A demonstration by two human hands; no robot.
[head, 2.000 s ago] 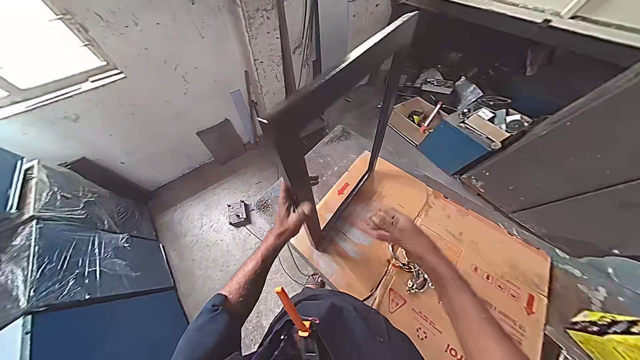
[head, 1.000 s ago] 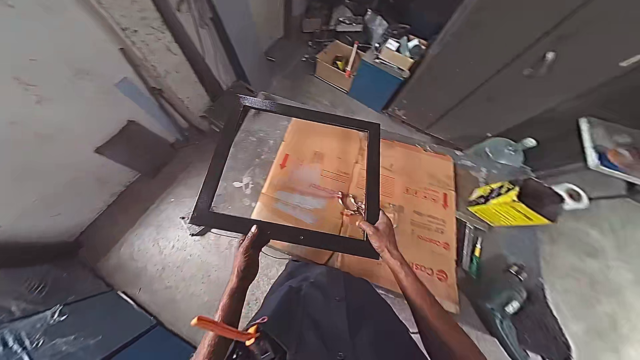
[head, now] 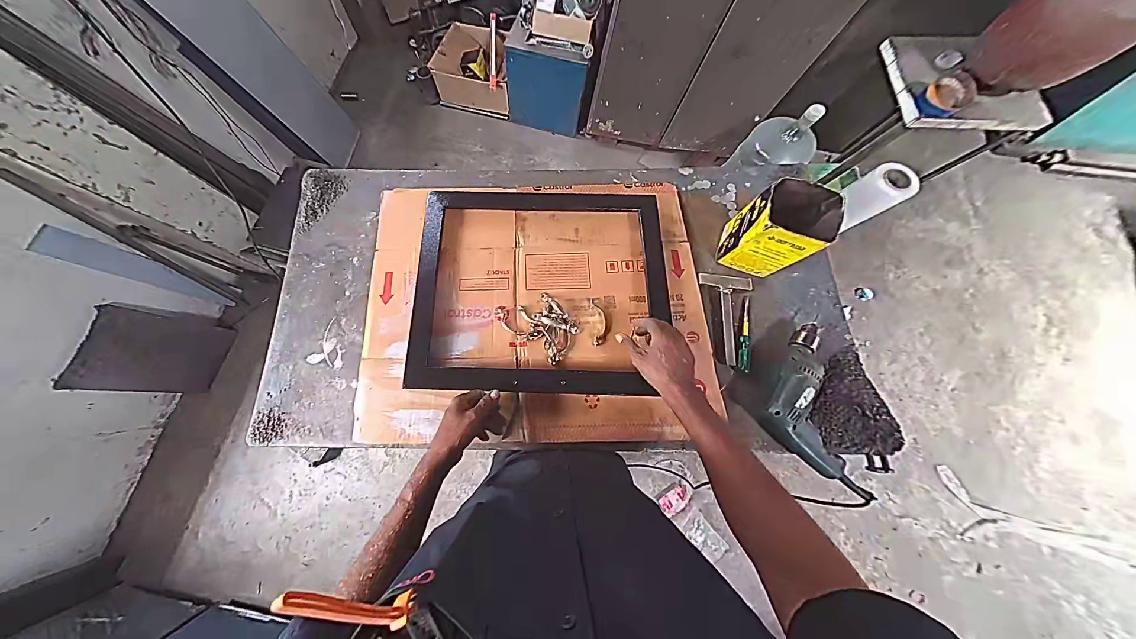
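Observation:
A black rectangular metal frame (head: 532, 382) lies flat on a flattened cardboard box (head: 395, 266) on the workbench. Inside its opening, shiny brass-coloured metal handles (head: 552, 327) sit in a pile, with one curved piece (head: 598, 321) apart to their right. My left hand (head: 470, 417) rests by the frame's near edge, left of centre, fingers loosely curled; whether it touches the frame is unclear. My right hand (head: 661, 355) is over the frame's near right corner, fingers bent and nothing seen between them; the hand hides part of that side.
Right of the cardboard lie a hammer (head: 727, 315), a green-handled screwdriver (head: 745, 335) and a corded power drill (head: 796, 390). Behind them stand an open yellow-black box (head: 772, 232), a white roll (head: 879, 195) and a clear plastic bottle (head: 781, 140). The workbench edge (head: 524, 446) runs before my body.
The black frame, upright at first and then tilted in both hands, now lies flat on the cardboard around the brass-coloured pieces. My left hand has come off its lower edge. The view has shifted considerably.

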